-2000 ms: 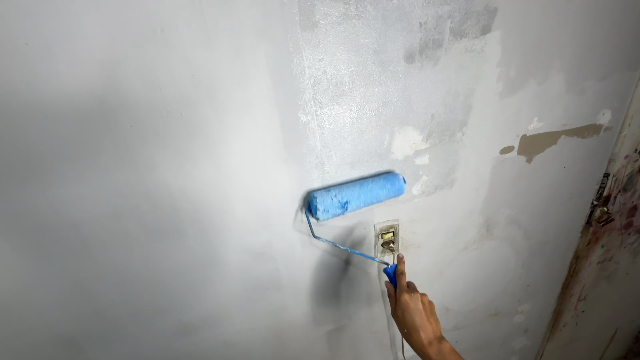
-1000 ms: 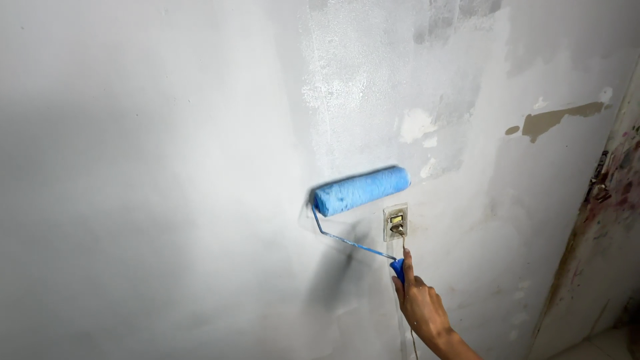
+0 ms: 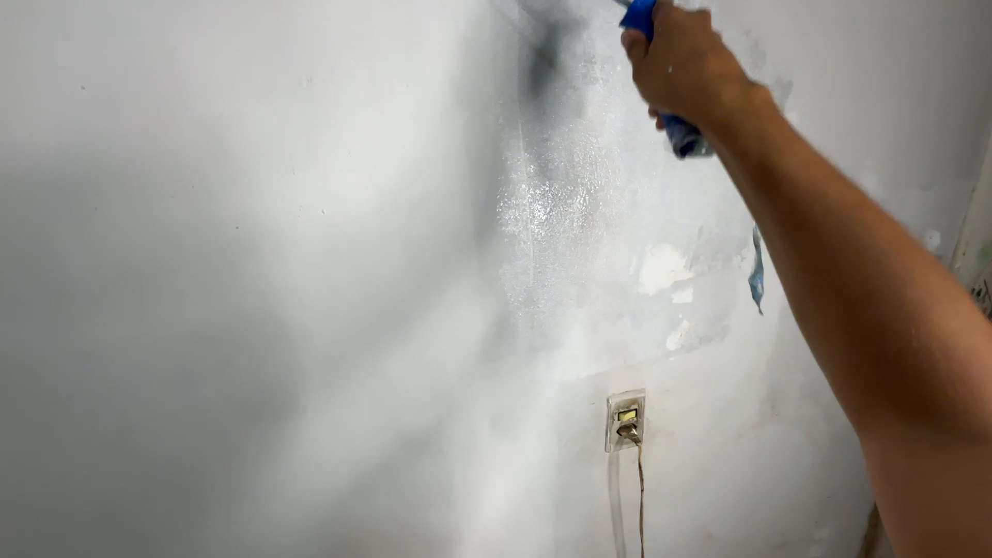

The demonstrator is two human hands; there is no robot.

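My right hand [image 3: 686, 66] is raised at the upper right, closed around the blue handle of a paint roller [image 3: 640, 17]. The handle's lower end shows below the hand. The roller's sleeve is out of view beyond the top edge, with a bit of its wire frame showing. Below and left of the hand, the grey-white wall [image 3: 349, 232] has a wet, glistening patch of paint [image 3: 542, 209]. My left hand is not in view.
A wall plate with a switch and socket [image 3: 626, 418] holds a plug, its cord [image 3: 641, 496] hanging down. White filler patches [image 3: 664, 268] lie above it. A bluish strip [image 3: 757, 271] shows beside my forearm. A frame edge stands far right.
My right hand has moved up the wall with the roller, from beside the socket to the top of the view. The blue sleeve has left the frame. The view has shifted.
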